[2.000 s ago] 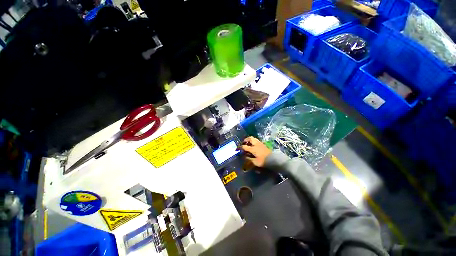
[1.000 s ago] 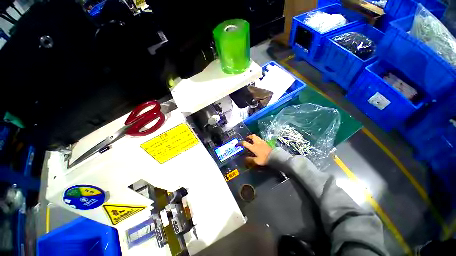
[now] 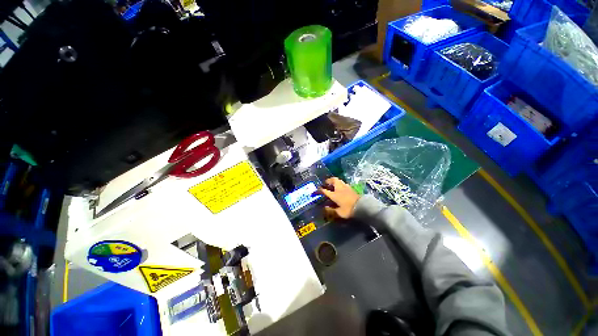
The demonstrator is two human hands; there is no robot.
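Observation:
My right hand (image 3: 339, 199) is at the right edge of the small lit screen (image 3: 302, 197) on the machine's dark control panel, fingers bent, a fingertip at the screen's edge. It holds nothing that I can see; the undersides of the fingers are hidden. The applicator head (image 3: 227, 293), dark metal with a brass-coloured vertical strip, is at the front of the white machine body (image 3: 262, 252), with no hand at it. My left hand is not in view.
Red-handled scissors (image 3: 195, 155) lie on the machine. A green tape roll (image 3: 309, 62) stands on the rear ledge. A clear bag (image 3: 410, 172) of white pieces lies right of my hand. A blue bin (image 3: 105, 314) is lower left, a small blue tray (image 3: 364, 135) behind, stacked blue bins (image 3: 501, 134) far right.
The view has shifted slightly, so things sit a little further right. The screen, washed out at first, now shows blue and white content. My right hand has stayed at its edge.

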